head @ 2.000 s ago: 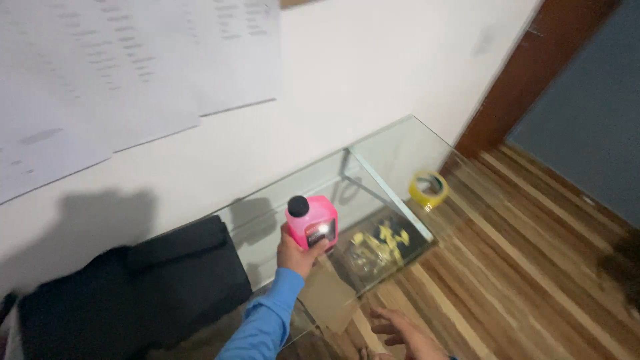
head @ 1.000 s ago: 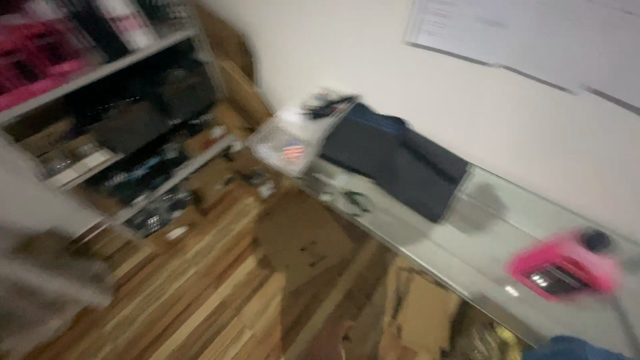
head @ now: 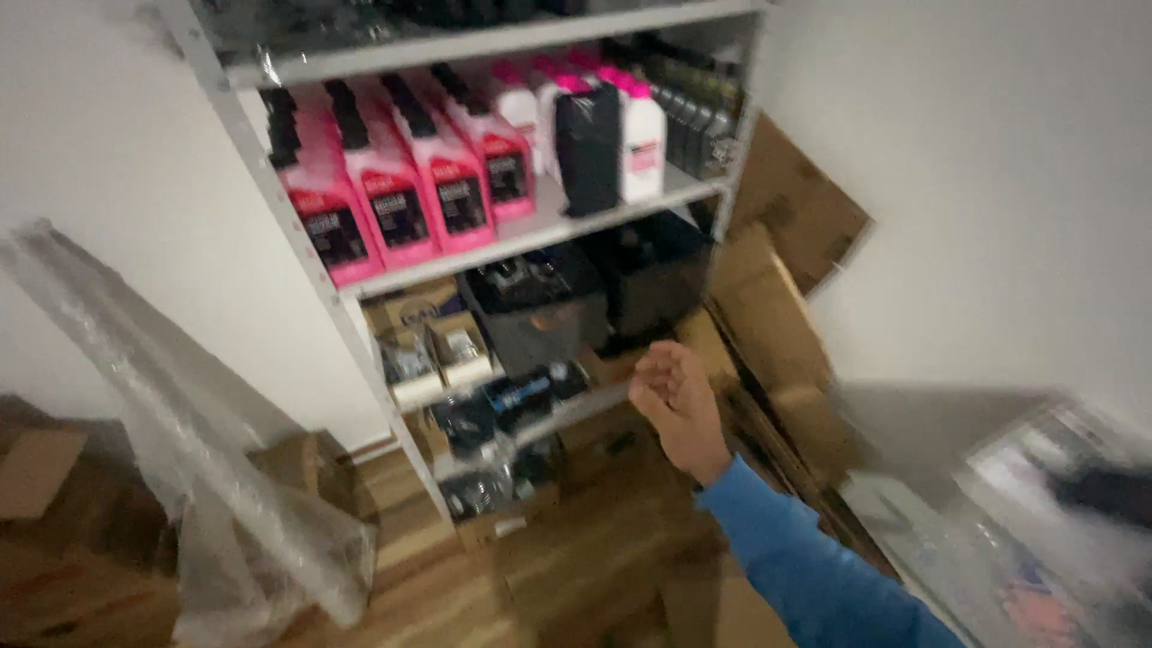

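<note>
My right hand (head: 679, 405), in a blue sleeve, reaches in from the lower right with its fingers loosely bent and nothing visible in them. Behind it in the view stands a grey metal shelving unit (head: 531, 234). Its upper visible shelf holds rows of pink bottles with black caps (head: 459, 202), white bottles with pink caps (head: 643, 148), a black-wrapped item (head: 587, 148) and dark grey bottles (head: 697, 135). Dark bins (head: 549, 315) and small open cardboard boxes (head: 463, 346) sit lower down. My left hand is out of view.
Flattened cardboard (head: 778, 315) leans between the shelving and the right wall. Clear plastic sheeting (head: 225, 486) hangs or leans at the left, by cardboard boxes (head: 54, 477). A glass-topped table (head: 909, 531) with blurred items stands at lower right. The floor (head: 423, 567) is wood-patterned.
The view has swung left to the shelving. Two seconds ago my left hand was on a pink bottle over the glass table; that hand and bottle are now out of view.
</note>
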